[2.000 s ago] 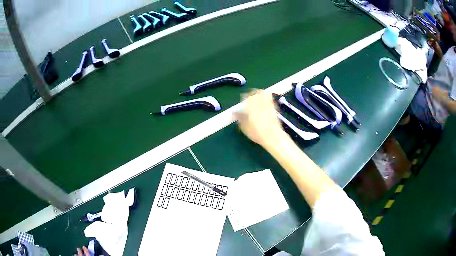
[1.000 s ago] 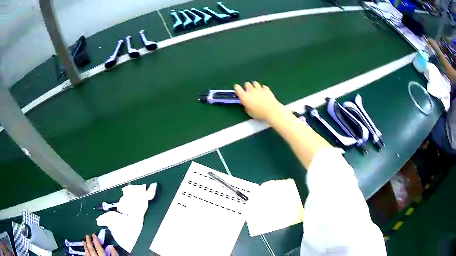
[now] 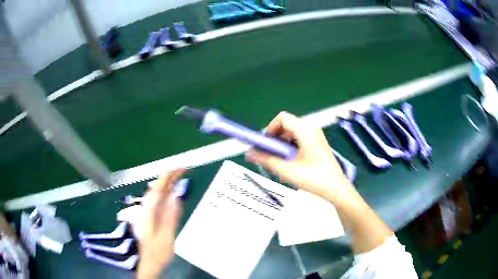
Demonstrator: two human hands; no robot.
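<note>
My right hand is shut on a pen unit, held above the belt edge with its dark nose pointing left. My left hand is raised, blurred, in front of the white cloth; whether it holds anything cannot be told. Beside it lie several pen units and a partly hidden one at the cloth. The label sheet lies in the middle with a thin dark stick on it, and a paler card adjoins it at right.
More pen units lie in a row on the right bench, with a clear ring beyond. A metal post stands at left by the rail, near white sheets. Three units and teal units are across the green belt.
My right hand has lifted a pen unit off the belt and brought it nearer. My left hand has moved up from the bottom edge to the cloth. The view has shifted.
</note>
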